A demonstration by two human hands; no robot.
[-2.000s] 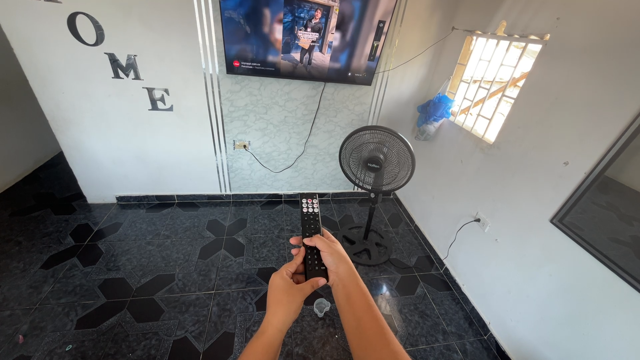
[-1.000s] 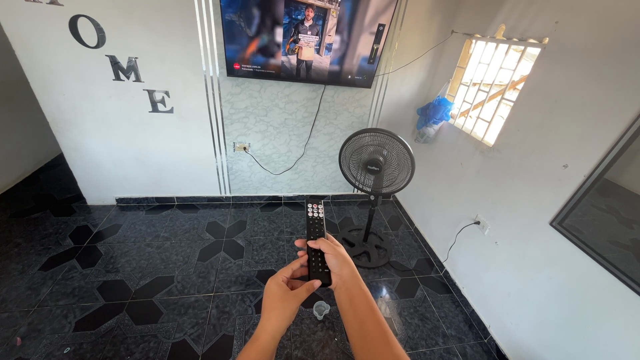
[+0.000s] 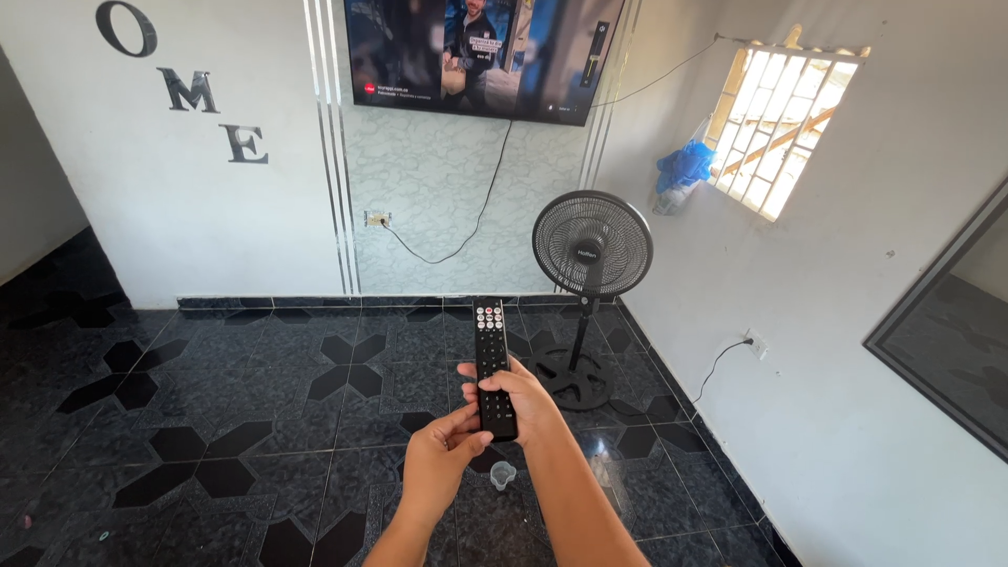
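A black TV remote control (image 3: 494, 339) is held upright in both hands at the middle of the view. My left hand (image 3: 441, 453) grips its lower left edge, thumb at the bottom end. From the right, my right hand (image 3: 524, 398) wraps the remote, its thumb lying over the buttons at mid-length and fingertips showing at the left side. Beyond the hands a wall-mounted television (image 3: 480, 55) is switched on and shows a picture with a person and a vertical bar at the right; its top is cut off by the frame.
A black pedestal fan (image 3: 592, 244) stands behind the remote, its cord running to a wall outlet (image 3: 756, 344). A small clear plastic cup (image 3: 502, 475) is on the dark tiled floor (image 3: 260, 394). A blue bag (image 3: 685, 165) hangs beside the barred window (image 3: 780, 126).
The picture on the television has changed. Both hands have kept their hold on the remote, which has moved little.
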